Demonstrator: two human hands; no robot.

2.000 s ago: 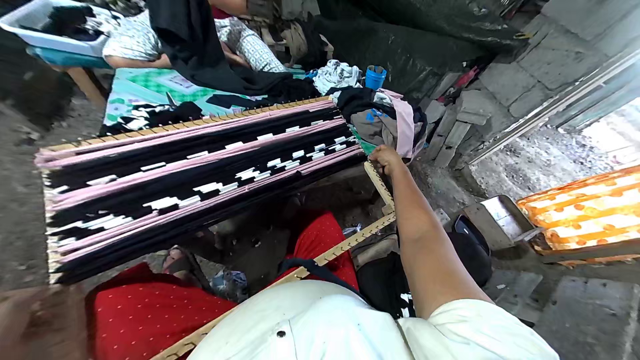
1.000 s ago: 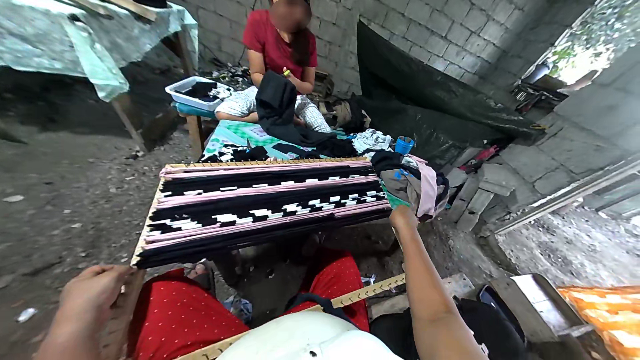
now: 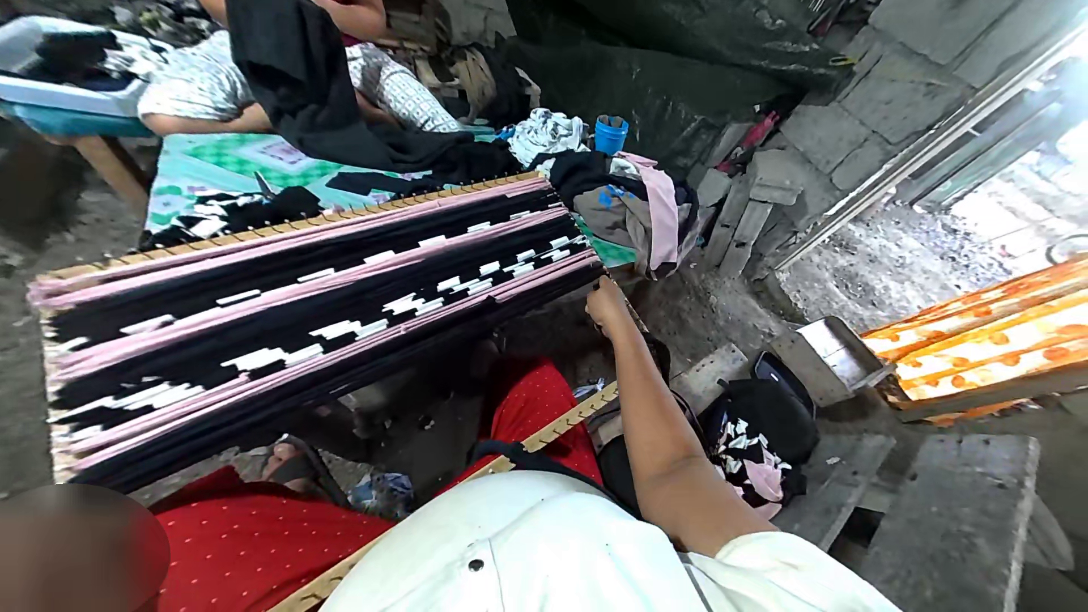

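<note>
A wooden frame (image 3: 399, 206) studded with nails lies tilted across the left and middle of the view. Stretched over it are tight rows of black, pink and white fabric strips (image 3: 340, 293). My right hand (image 3: 605, 308) is closed around the frame's right side bar, at its near corner, just below the strips. At the lower left a blurred brown shape lies by the frame's near left corner; it may be my left hand, but its fingers cannot be made out. The frame's near bar (image 3: 569, 419) crosses in front of my lap, over red dotted cloth.
Beyond the frame, a person in patterned trousers sits with black cloth (image 3: 293, 76) by a green cloth-covered table (image 3: 183, 183) with scraps and scissors. A white tub (image 3: 76, 98), blue cup (image 3: 610, 134) and cloth heap (image 3: 633, 212) stand nearby. Wooden benches (image 3: 952, 510) and a black bag (image 3: 761, 425) are right.
The view has dipped and shifted since one second ago, when my left hand showed at the frame's left bar. My right hand remains at the frame's right side.
</note>
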